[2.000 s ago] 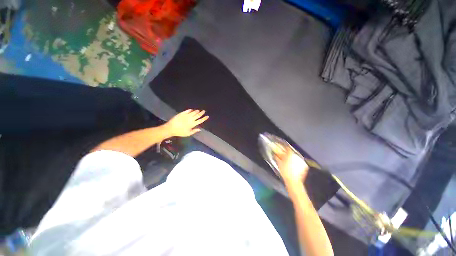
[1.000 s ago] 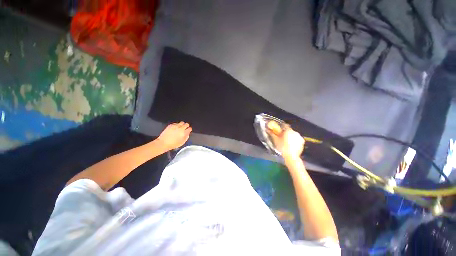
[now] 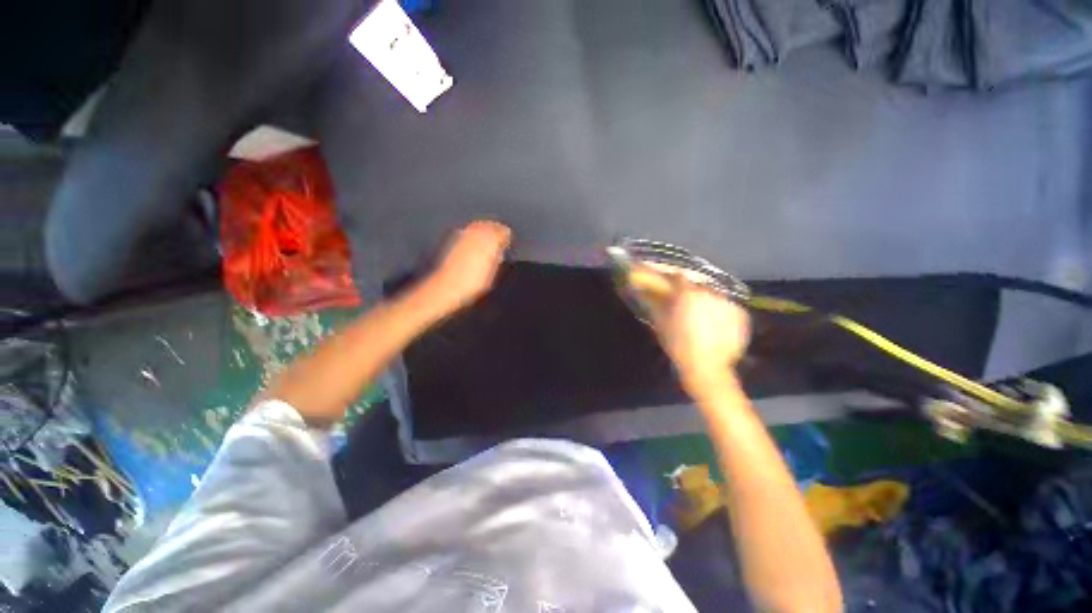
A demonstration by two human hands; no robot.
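Observation:
Black trousers (image 3: 539,359) lie as a long dark strip along the near edge of the grey table cover. My right hand (image 3: 707,323) grips the steam iron (image 3: 683,263) by its tan-orange handle. The iron is over the strip's far edge, its tip towards the left; whether it touches the cloth is not clear. My left hand (image 3: 475,258) is blurred, with fingers curled, at the strip's far edge near its left end. I cannot tell whether it pinches cloth. A yellow hose (image 3: 892,350) runs right from the iron.
A red bag (image 3: 285,234) is at the table's left. A white slip (image 3: 401,54) lies at the far left. Grey creased garments (image 3: 910,42) lie at the far right. White wraps (image 3: 1006,413) tie the hose. Yellow cloth (image 3: 856,505) is below the near edge.
The view has turned and shifted left. My left hand has moved from the strip's near edge to its far edge. The iron, still in my right hand, has moved to the far edge.

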